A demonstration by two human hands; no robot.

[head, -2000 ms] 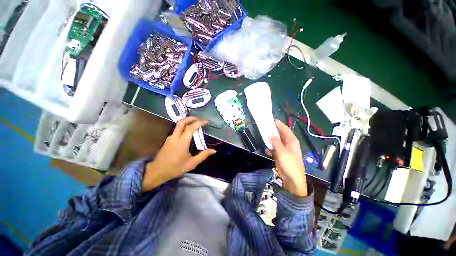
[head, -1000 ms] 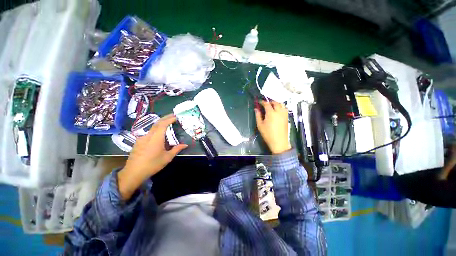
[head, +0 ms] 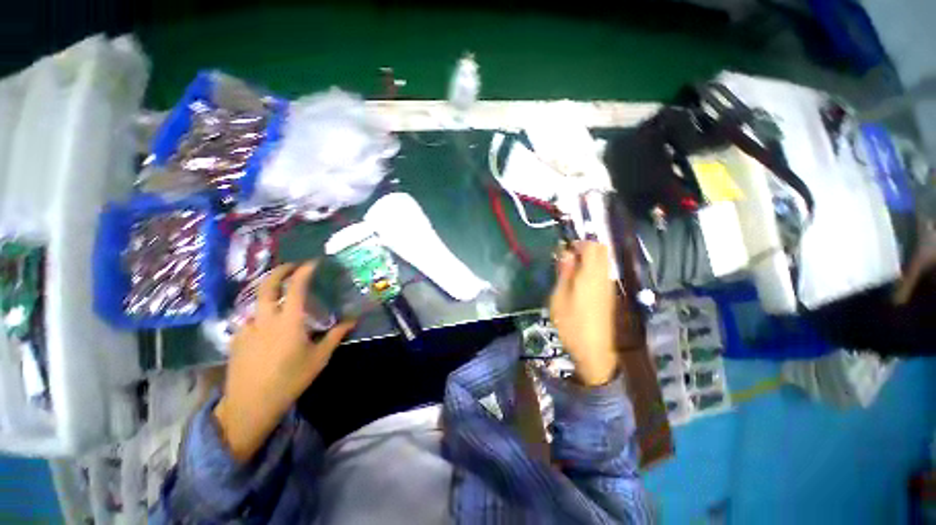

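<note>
A green circuit board (head: 369, 269) lies in a white shell on the dark green mat, its dark cylinder end towards the wearer. A long white housing shell (head: 423, 244) lies just right of it. My left hand (head: 269, 354) is left of the board, thumb and fingers apart; blur hides whether a part is between them. My right hand (head: 585, 308) is right of the shell, fingertips bent down at a dark tool; its grip is unclear. Red-handled pliers (head: 505, 220) lie left of that hand. Striped ovals with red leads (head: 246, 251) lie beside the bins, blurred.
Two blue bins (head: 210, 269) of metal parts and a crumpled clear bag (head: 326, 154) stand at the left. White foam trays (head: 87, 205) flank the bench. A black soldering station (head: 657, 154), cords and white cable (head: 495, 154) are at right. A bottle (head: 465, 82) stands at the far edge.
The view has turned and shifted. My right hand has left the white shell and moved right to the tools. My left hand stays left of the board; the striped oval between its fingers no longer shows clearly.
</note>
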